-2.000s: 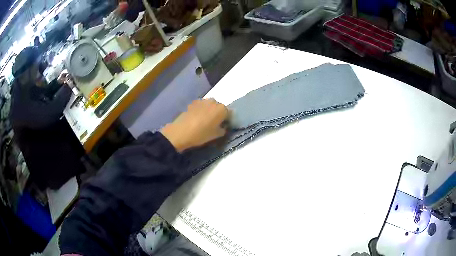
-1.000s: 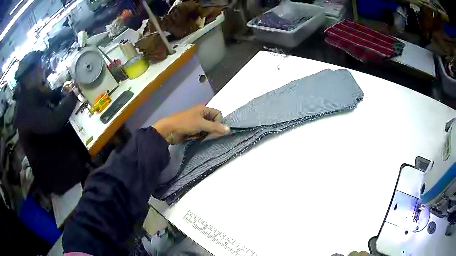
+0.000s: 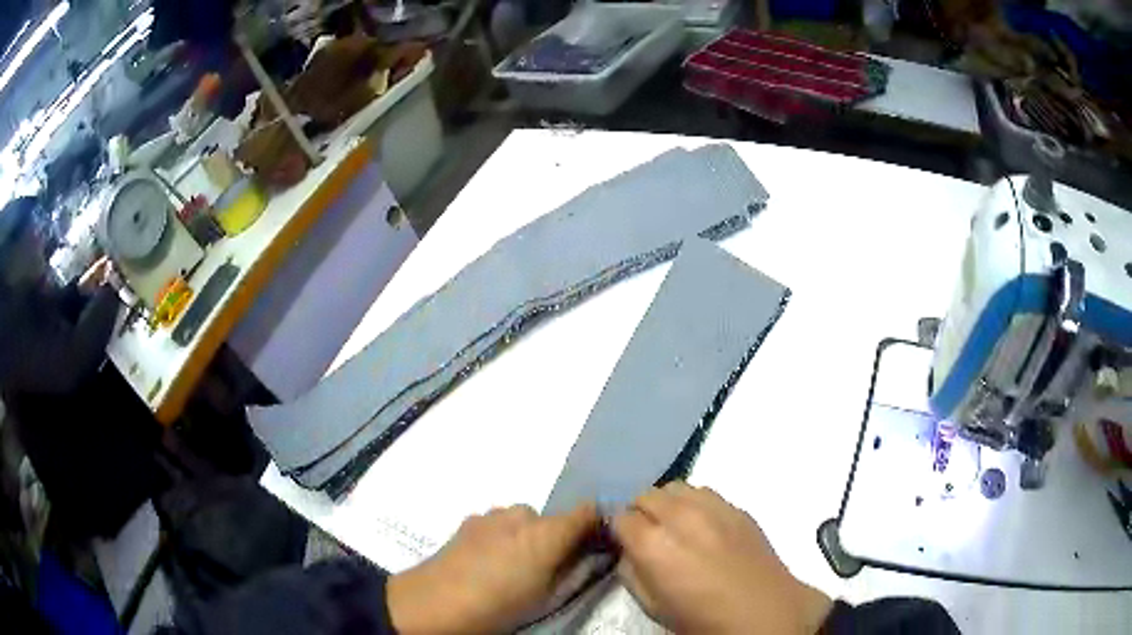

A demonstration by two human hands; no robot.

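Observation:
A grey cut panel lies slanted on the white table, its far end over the table and its near end in my hands. My left hand and my right hand pinch its near end close together at the bottom centre. Dark frayed layers show along its right edge. A stack of long curved grey panels lies to the left, its far end close to the held panel's far end. The part of the held panel under my fingers is hidden.
The sewing machine head with its lit needle area stands at the right, red-handled snips behind it. At the left is another bench with a person in dark clothes. A white bin and red striped cloth are behind.
A panel is now apart from the stack, held in both hands. My left hand has moved from the stack to the bottom centre, and my right hand has come into view. The view has shifted right.

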